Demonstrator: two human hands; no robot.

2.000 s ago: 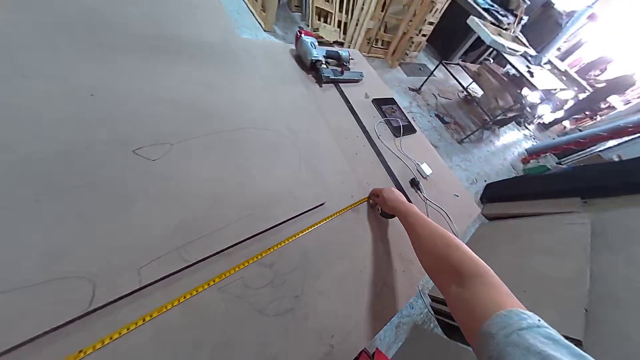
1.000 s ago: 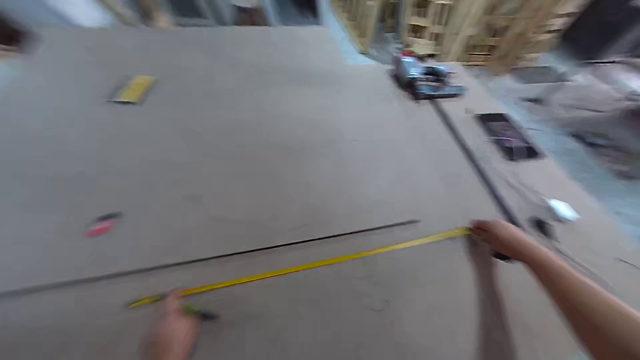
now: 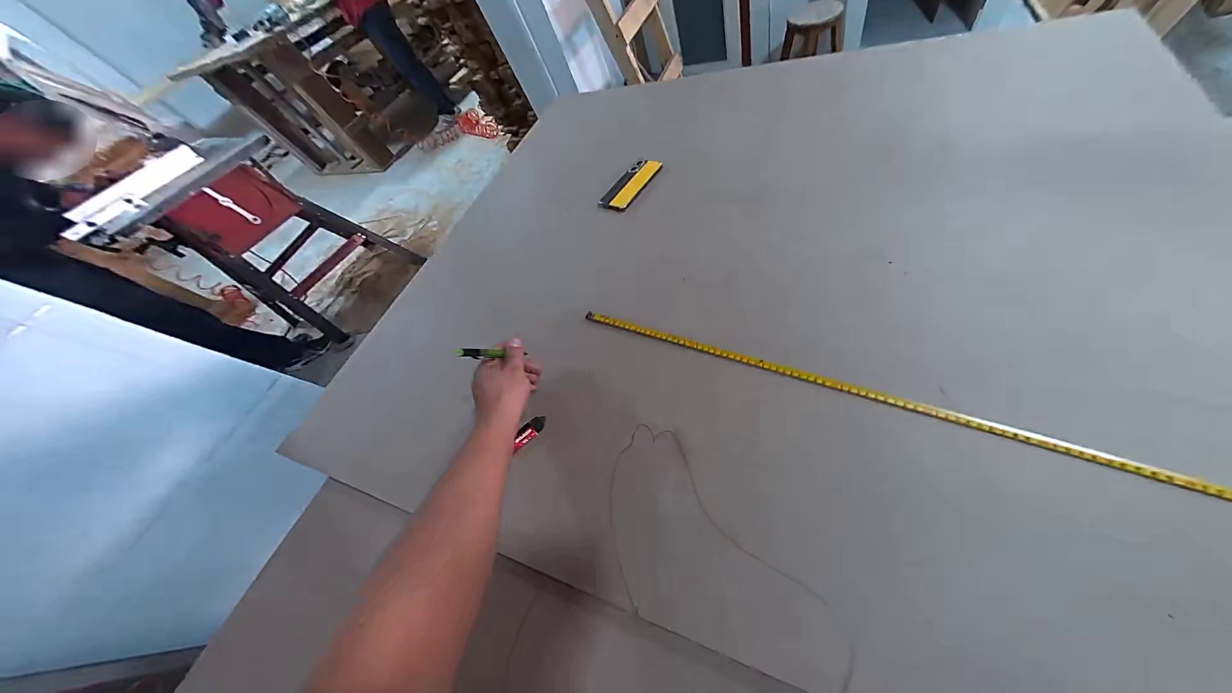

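My left hand [image 3: 504, 383] reaches over the grey-brown board [image 3: 914, 260] near its left edge, its fingers closed on a green-and-black pen or pencil [image 3: 481, 353] that points left. Just below the hand, partly behind my forearm, lies a small red-and-black tool [image 3: 527, 433]. The yellow blade of a tape measure [image 3: 828, 382] stretches across the board from right of my hand to the right picture edge. A yellow-and-black flat object [image 3: 631, 185] lies farther back. Curved pencil lines mark the board below the tape. My right hand is out of view.
A second board [image 3: 577, 645] lies below the near edge. At the left, a person in dark clothes is beside a red-sided machine stand [image 3: 236, 207]; another person's legs [image 3: 409, 58] show by a wooden workbench [image 3: 298, 106]. A round stool [image 3: 813, 24] stands beyond the far edge.
The view has swung left, so my right hand, the nail gun and the tablet-like device have left it. My left hand, at the tape a second ago, is now apart from it.
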